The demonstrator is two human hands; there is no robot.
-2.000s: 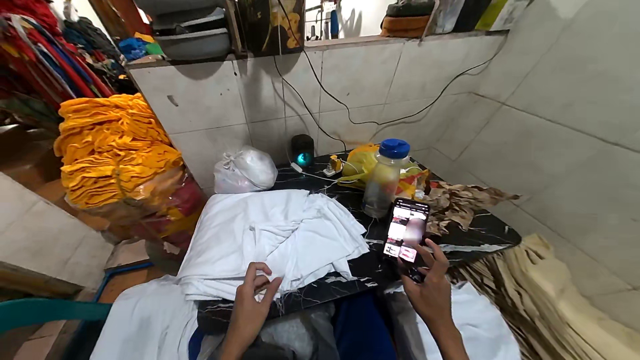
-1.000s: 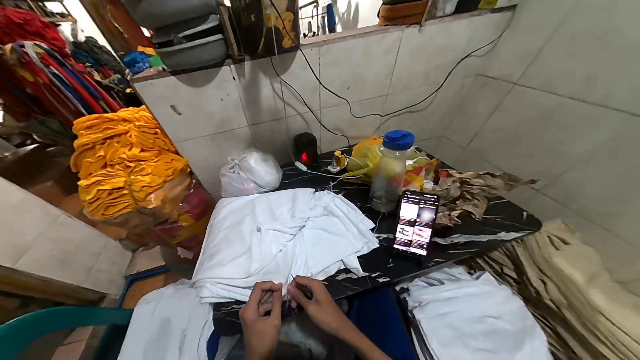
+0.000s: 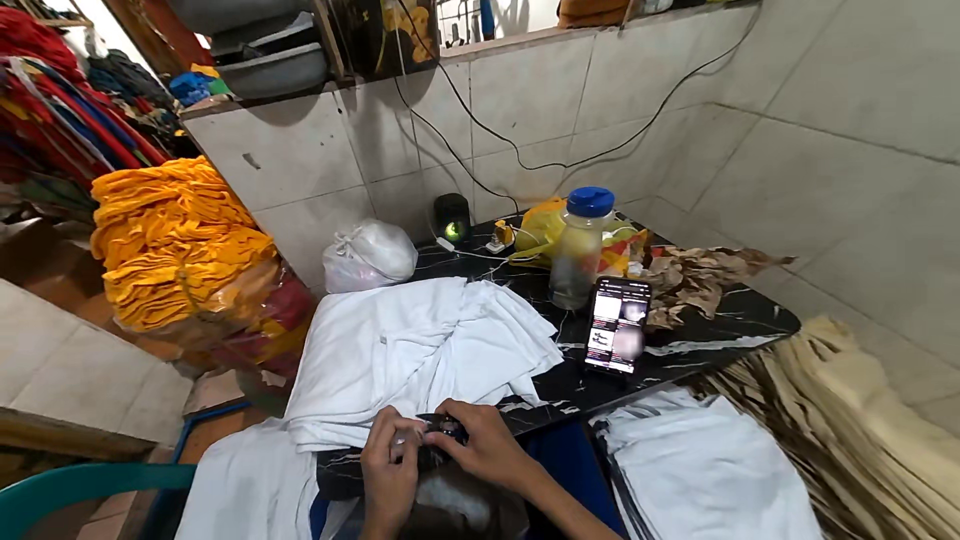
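Observation:
At the front edge of the black marble-patterned table, my left hand (image 3: 394,457) and my right hand (image 3: 480,442) meet at a small dark object (image 3: 444,426), too small and covered to name. My right fingers grip it; my left fingertips pinch at its left side, where something small and pale shows. Just behind my hands lies a folded pile of white cloth (image 3: 390,345). A smartphone (image 3: 617,326) with a lit screen leans upright against a clear plastic bottle (image 3: 576,259) with a blue lid, right of the cloth.
Behind the cloth are a tied white plastic bag (image 3: 371,255), a small black speaker-like device (image 3: 452,219) and cables. Crumpled brown paper (image 3: 694,277) lies at the right. More white cloth (image 3: 705,465) flanks my lap. A bundle of orange cloth (image 3: 180,240) stands left, near a green chair arm (image 3: 97,480).
Two seconds ago my right hand was at the phone; the phone now leans against the bottle. Both hands have come together at the table's front edge.

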